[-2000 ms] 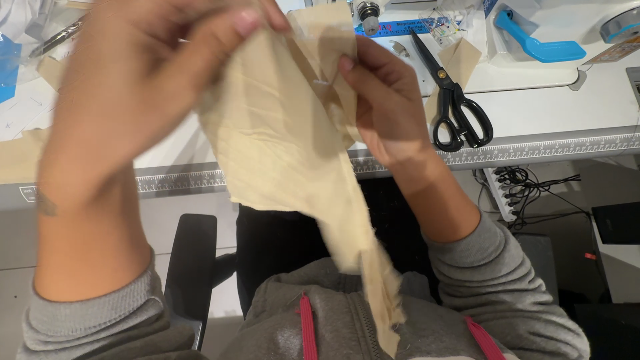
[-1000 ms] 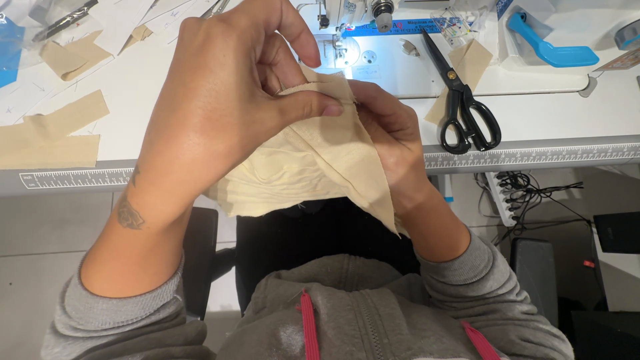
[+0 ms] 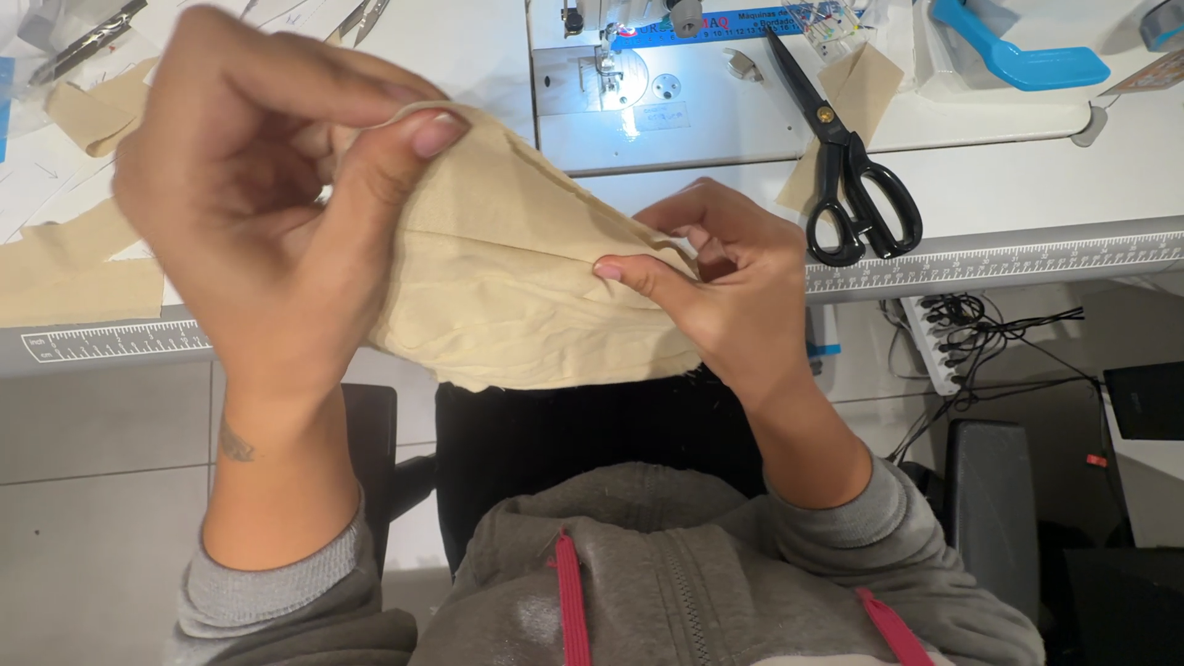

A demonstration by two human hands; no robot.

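Observation:
A piece of cream woven fabric [image 3: 518, 268] with a seam line across it stretches between both hands above my lap. My left hand [image 3: 296, 166] pinches its upper left corner between thumb and fingers. My right hand [image 3: 731, 277] grips the right edge, thumb on the near face and fingers partly hidden behind. Beyond the cloth, the presser foot [image 3: 610, 79] of a sewing machine stands under a bright lamp. Black-handled fabric shears [image 3: 846, 176] lie on the table to the right of my right hand, partly over a beige fabric scrap [image 3: 860, 88].
A measuring tape strip [image 3: 1017, 262] runs along the table's front edge. Beige scraps [image 3: 83, 287] and papers lie at the left. A blue ruler [image 3: 721, 28], pins [image 3: 828, 23] and a blue plastic tool [image 3: 1045, 67] are at the back. Cables [image 3: 971, 333] hang below the table at right.
My hands have moved apart, and the fabric that was bunched between them one second ago is now spread wider. Two seconds ago, a long strip of it hung down toward my lap.

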